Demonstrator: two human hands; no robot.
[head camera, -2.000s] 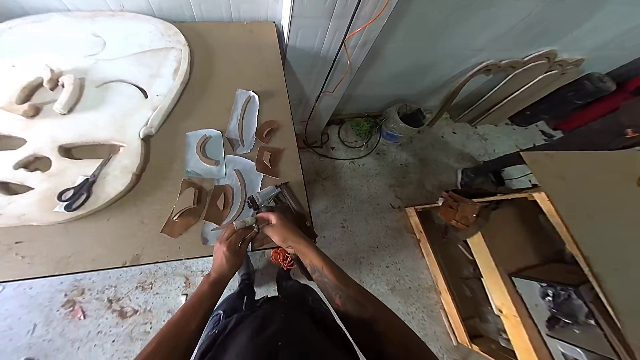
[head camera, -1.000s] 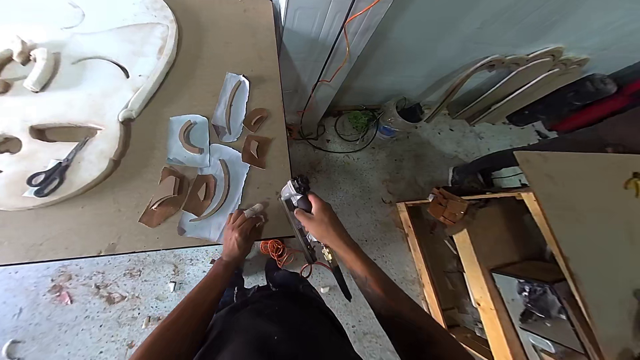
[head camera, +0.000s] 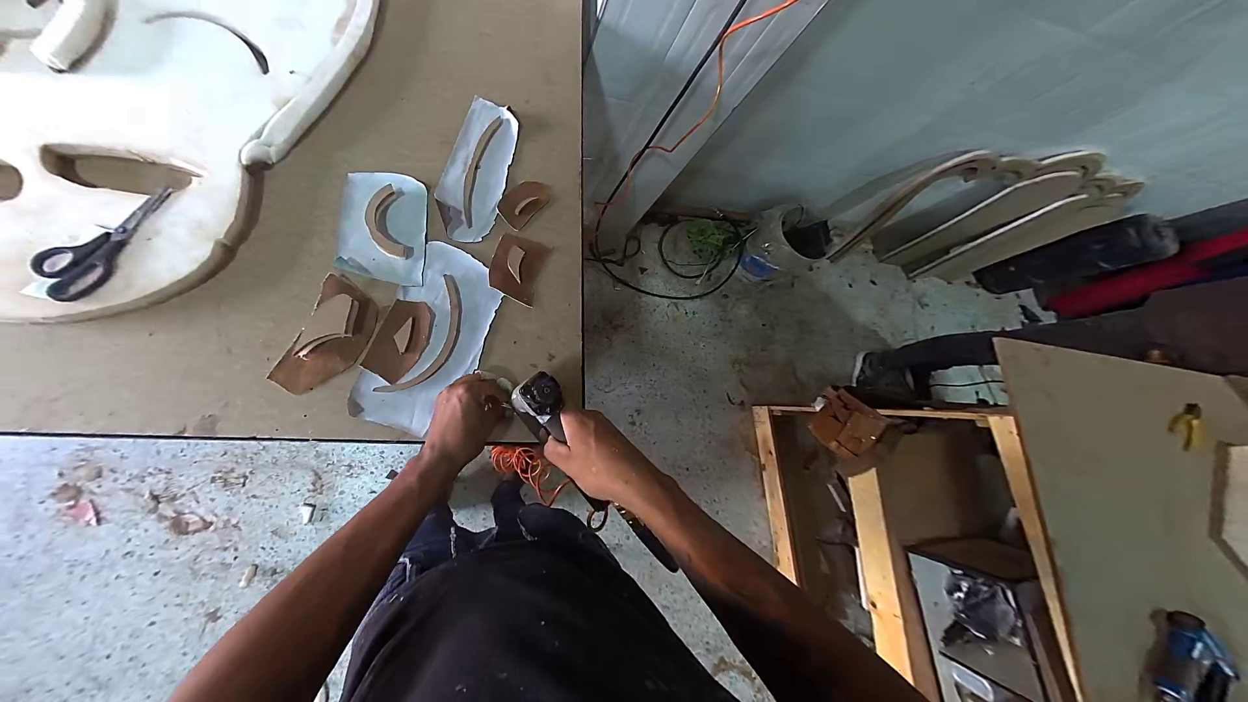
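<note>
My right hand (head camera: 600, 453) grips a dark handheld power tool (head camera: 538, 395), its round head over the table's corner. Just left of that head, my left hand (head camera: 468, 414) has its fingers closed on a small pale piece (head camera: 500, 390), partly hidden. Beyond my left hand, thin curved strips lie on white paper sheets (head camera: 468, 283), one strip (head camera: 453, 331) nearest me. Several brown pieces of sheet material (head camera: 327, 336) with small shapes on them lie beside the paper. Black-handled scissors (head camera: 102, 253) rest on a large pale carved panel (head camera: 195, 234) at the left.
The table edge (head camera: 582, 195) runs along my right. Orange coiled hose or cord (head camera: 526, 468) hangs below the near edge. On the floor stand a bucket (head camera: 775, 249) by the wall and a wooden frame (head camera: 882, 546). Curved panels (head camera: 1014, 205) lean against the wall; a person's leg (head camera: 936, 356) shows at right.
The power tool in my right hand has moved from beyond the table's edge to beside my left hand. Two seconds ago both hands were close together at the near corner.
</note>
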